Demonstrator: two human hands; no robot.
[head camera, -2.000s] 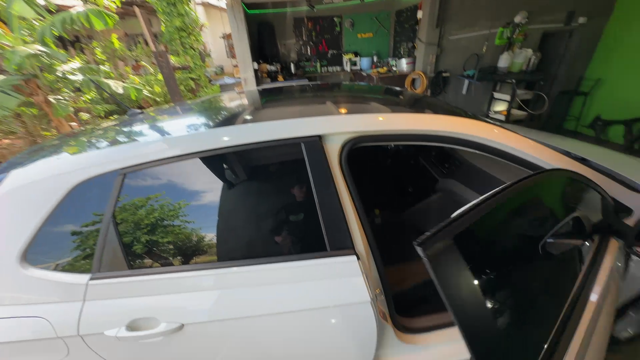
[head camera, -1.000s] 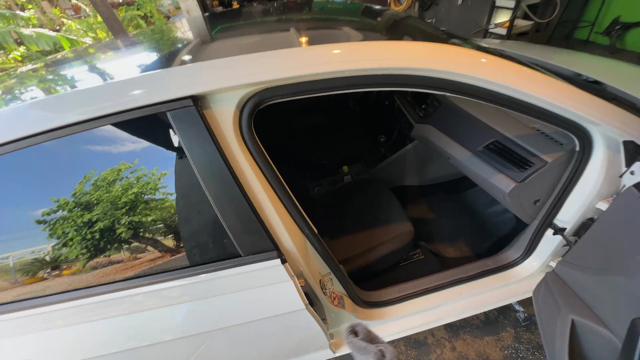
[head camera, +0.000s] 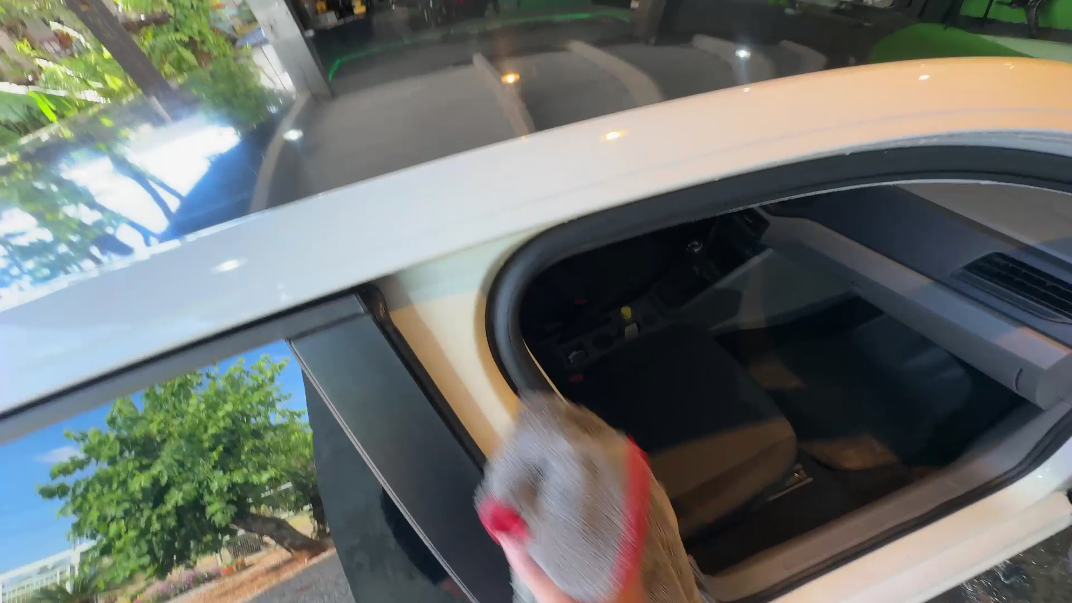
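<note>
A grey microfiber cloth with red edging (head camera: 569, 494) is bunched in a hand (head camera: 536, 578) that enters from the bottom, mostly covered by the cloth. Which hand it is does not show plainly; it looks like my right hand. Cloth and hand are at the door pillar (head camera: 461, 368) of a white car, beside the black rubber seal (head camera: 515, 285) of the front door opening. The other hand is out of view.
Above the opening runs the white roof edge (head camera: 402, 201), with the dark glossy roof (head camera: 419, 109) beyond. The rear side window (head camera: 193, 461) reflects a tree. Inside are a dark seat (head camera: 695, 410) and an air vent (head camera: 1022, 280).
The cloth, only a small piece at the bottom edge one second ago, is now up at the pillar with fingers in it. The view has moved closer to the pillar and roof.
</note>
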